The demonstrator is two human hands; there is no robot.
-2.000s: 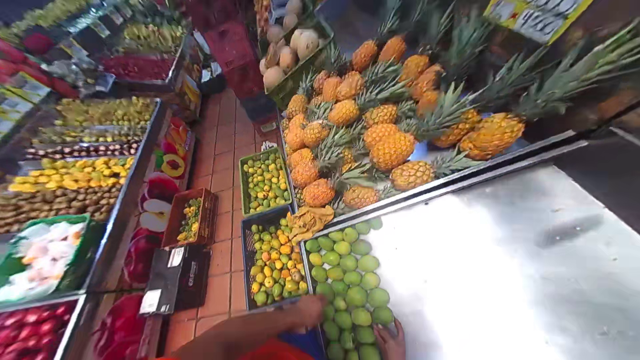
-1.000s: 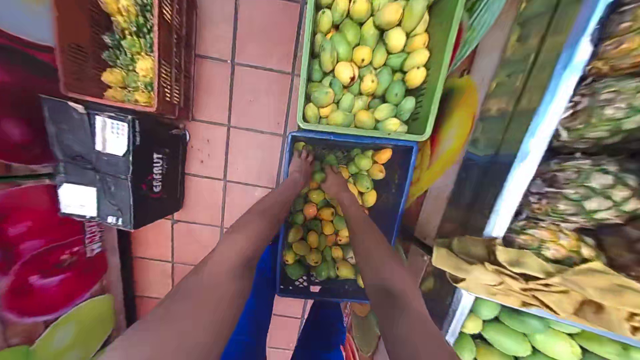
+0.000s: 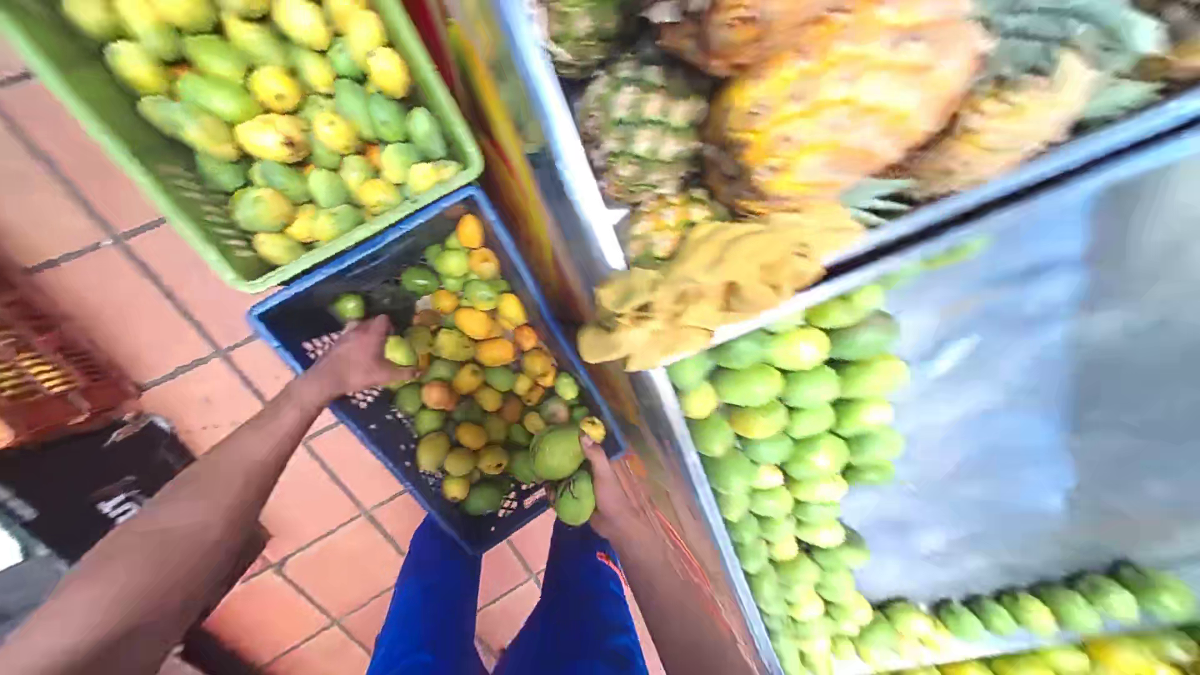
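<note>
Green, yellow and orange fruit, mango-like [image 3: 495,352], fills much of a blue plastic crate [image 3: 272,314] before my legs. My left hand [image 3: 361,361] reaches into the crate's left side, its fingers around a small green-yellow fruit [image 3: 400,351]; another green fruit [image 3: 349,307] lies just beyond the fingertips. At the crate's right corner my right hand [image 3: 605,487] holds green mangoes [image 3: 558,453] and a small yellowish one by the thumb. To the right, rows of green mangoes [image 3: 811,394] rest on a metal display stand.
A green crate of mangoes [image 3: 356,234] adjoins the blue crate's far end. Pineapples [image 3: 825,103] and a yellow cloth [image 3: 712,281] lie at the stand's upper part. The stand's metal edge [image 3: 722,525] runs close by my right arm. At left are a red crate [image 3: 84,328] and a black box [image 3: 84,478].
Both hands were together at the blue crate's far end; they are now apart, the right one at its near right corner with green mangoes. The view has swung right toward the stand.
</note>
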